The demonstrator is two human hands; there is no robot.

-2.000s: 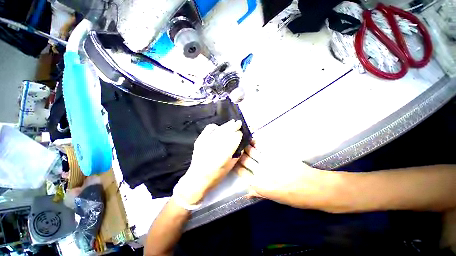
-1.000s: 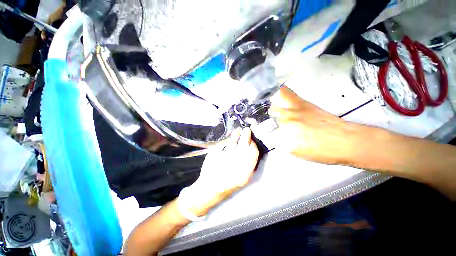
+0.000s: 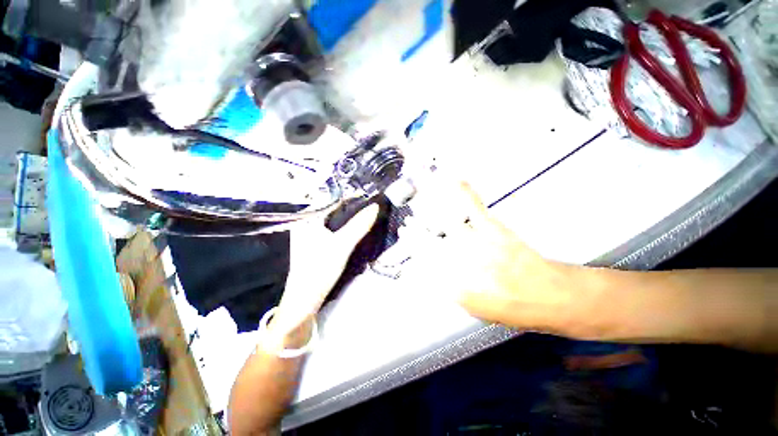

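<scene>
The black fabric piece [image 3: 235,268] lies on the white table, under the shiny curved metal guard [image 3: 213,217] and up to the presser foot area [image 3: 371,170]. My left hand [image 3: 328,255] lies on the fabric just below the presser foot, thumb and fingers spread; its fingertips are partly hidden near the guard. My right hand [image 3: 499,264] is to the right of the needle area, over the white table, overexposed and blurred. Whether it holds anything cannot be told. The sewing machine head [image 3: 200,51] is above.
Scissors with red handles [image 3: 699,128] lie on a pale thread bundle [image 3: 589,72] at upper right. A light-blue paddle [image 3: 94,281] stands at left. A grey box with a round grille [image 3: 70,409] is lower left. The ruler-marked table edge [image 3: 648,247] curves along the front.
My right hand has moved right and down, away from the needle area. My left hand has shifted left, its thumb now spread. The view has shifted, showing the machine head smaller.
</scene>
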